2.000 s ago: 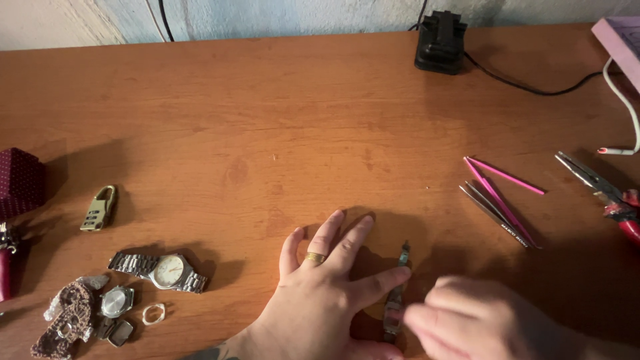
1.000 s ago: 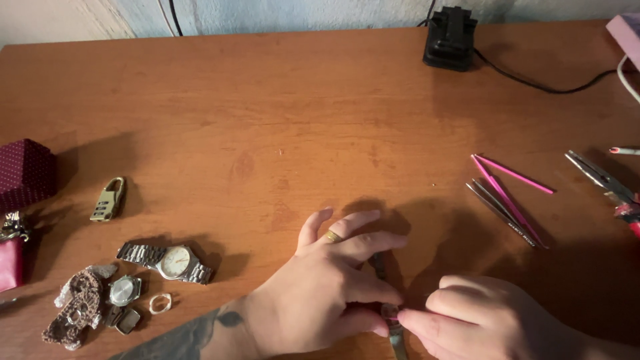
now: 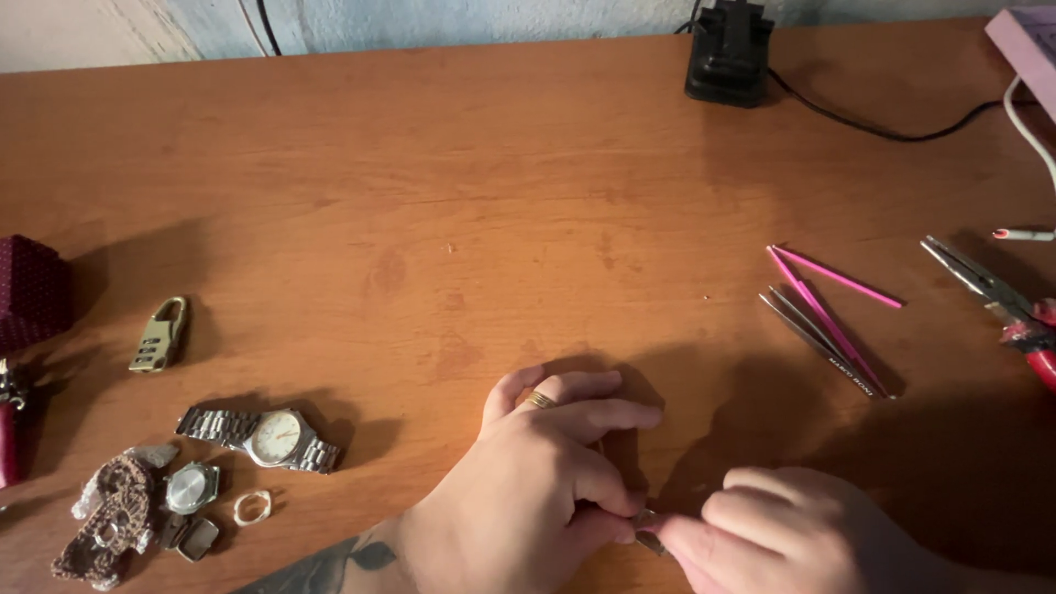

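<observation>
My left hand, with a gold-coloured ring on one finger, rests low on the wooden table, its thumb and index finger pinching a small metal piece. From the right, the fingertips of my right hand meet the same piece, and its lower part is mostly hidden between the hands. To the left lie a silver wristwatch with a metal bracelet, a watch case without a strap, a pale ring-shaped part and a small square metal part.
Steel tweezers and thin pink sticks lie at right, beside red-handled pliers. A brass combination padlock, a crocheted band and a dark red dotted box are at left. A black adapter stands near the wall.
Two seconds ago my left hand lay spread beside a narrow strap-like object; its thumb and index finger have since closed on a small piece. My right hand's fingertips have come against it.
</observation>
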